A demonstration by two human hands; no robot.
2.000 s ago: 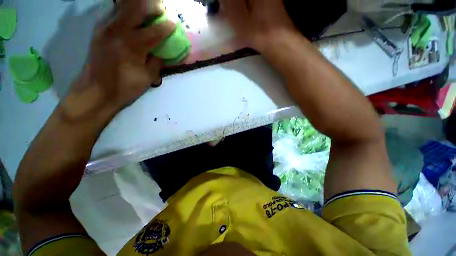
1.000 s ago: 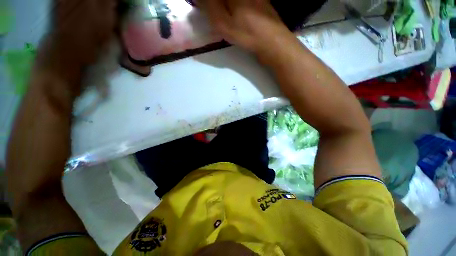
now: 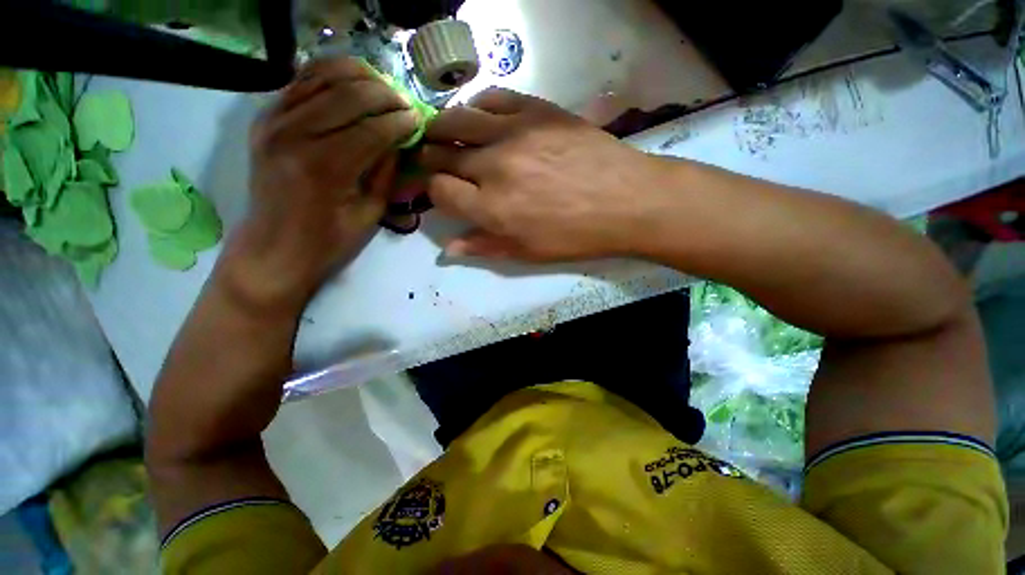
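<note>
A small green fabric piece (image 3: 411, 110) is pinched between my two hands below the pale ribbed knob (image 3: 444, 55), under the bright lamp. My left hand (image 3: 328, 169) holds it from the left, fingers bent over it. My right hand (image 3: 528, 174) grips its right side with the fingertips. The fingers hide most of the piece, and the needle cannot be made out. Two or more loose green pieces (image 3: 178, 220) lie left of my left hand. A larger pile of green pieces (image 3: 56, 169) lies at the table's far left.
A thick black bar (image 3: 146, 45) crosses the upper left. The dark machine part (image 3: 753, 34) is at the top. Silver snips (image 3: 950, 62) lie at upper right. A clear bag of green pieces (image 3: 747, 371) is below the table.
The view has shifted, showing the knob, the black bar and the left pile. My left hand has come back from the left, and both hands now meet at a green piece.
</note>
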